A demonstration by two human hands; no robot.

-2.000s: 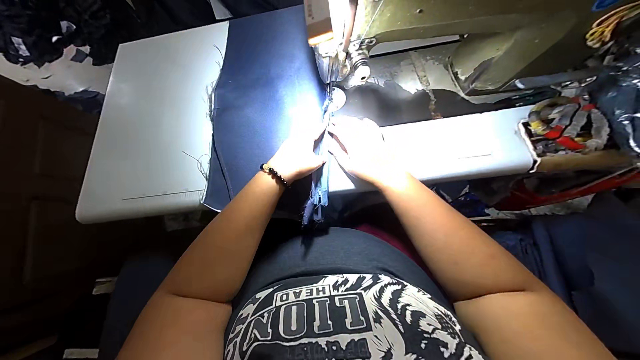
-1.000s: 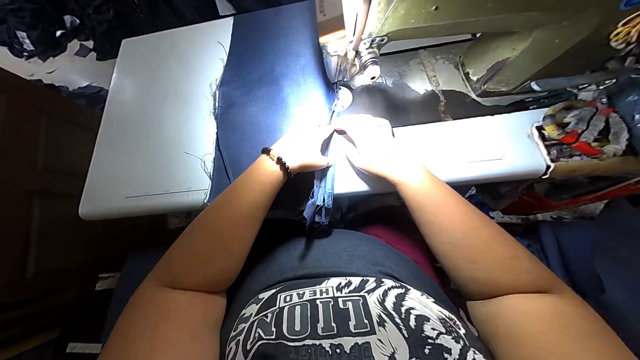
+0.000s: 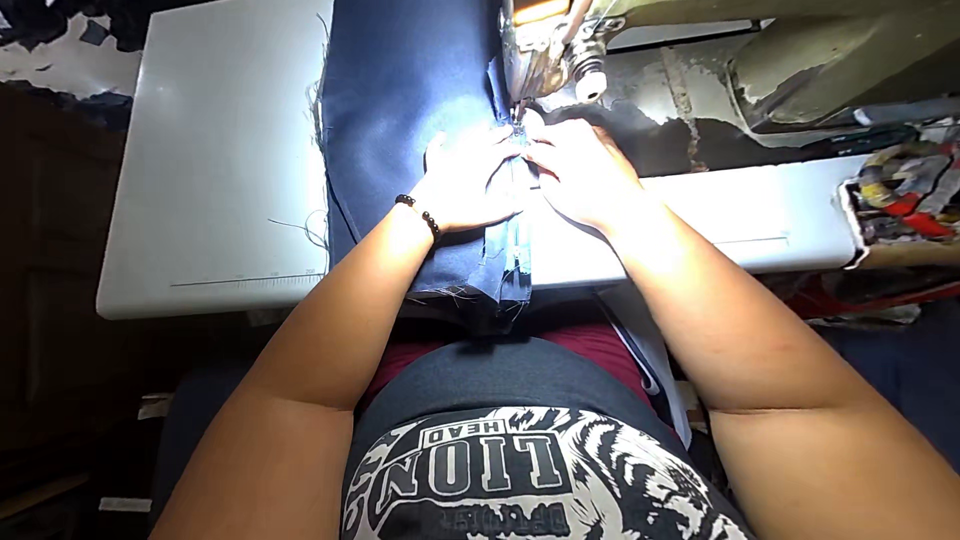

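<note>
A dark blue fabric piece [image 3: 390, 97] with frayed edges lies on the white sewing table, its near end hanging over the front edge. Along its right side runs a narrow strip, apparently a zipper [image 3: 516, 251]. Flat on the fabric, my left hand [image 3: 469, 180] has its fingertips at the strip, just below the sewing machine's needle area [image 3: 517, 112]. My right hand [image 3: 585, 172] touches the strip from the right with bent fingers, close to the presser foot. Glare washes out both hands, so whether either one pinches the cloth is unclear.
The green sewing machine [image 3: 810, 67] spans the upper right. The white table [image 3: 217, 150] extends left and bears a printed ruler scale. At the right end is a bin with colourful scraps [image 3: 911, 195]. Dark cloth scraps [image 3: 97, 105] lie at the upper left.
Both hands have moved up towards the needle. The fabric's lower part, bunched under my hands before, now lies spread out to the table's front edge.
</note>
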